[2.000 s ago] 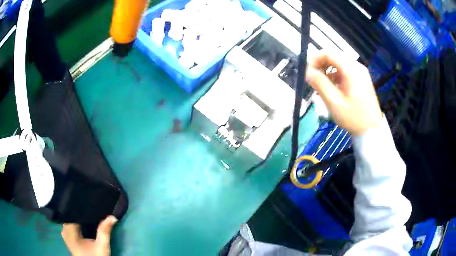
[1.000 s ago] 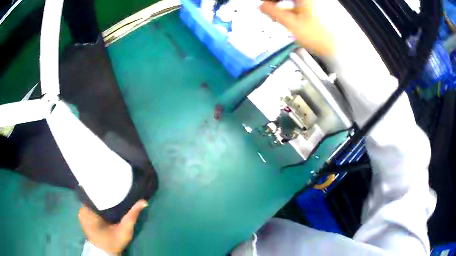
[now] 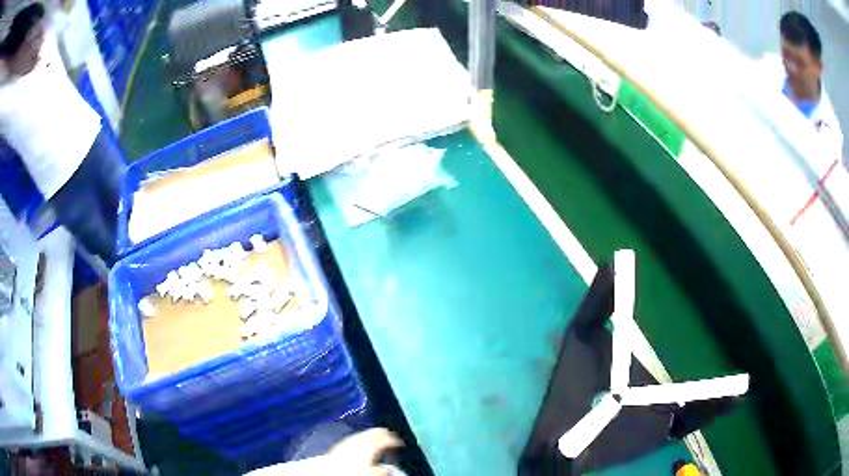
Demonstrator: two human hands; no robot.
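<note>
A white three-armed base (image 3: pixel 618 358) lies on the black jig (image 3: pixel 549 429) at the lower right, with one arm up, one right and one toward lower left. My left hand (image 3: pixel 366 452) is blurred and cut off at the bottom edge, between the crates and the bench; whether it holds anything cannot be told. My right hand is out of the picture. Small white parts (image 3: pixel 207 271) lie loose on a tan sheet in the near blue crate (image 3: pixel 242 383). An orange tip (image 3: pixel 688 469) shows at the bottom edge beside the jig.
A second blue crate (image 3: pixel 200 147) with a tan sheet stands behind the first. A white sheet-covered stack (image 3: pixel 372 98) and a clear bag (image 3: pixel 400 181) lie on the green bench (image 3: pixel 447 307). A dark green conveyor (image 3: pixel 689 279) runs right. People stand at far left and far right.
The view has swung left, bringing in the crates and conveyor; the feeder and the small blue bin have left the picture. My left hand is off the jig and my right hand is out of view.
</note>
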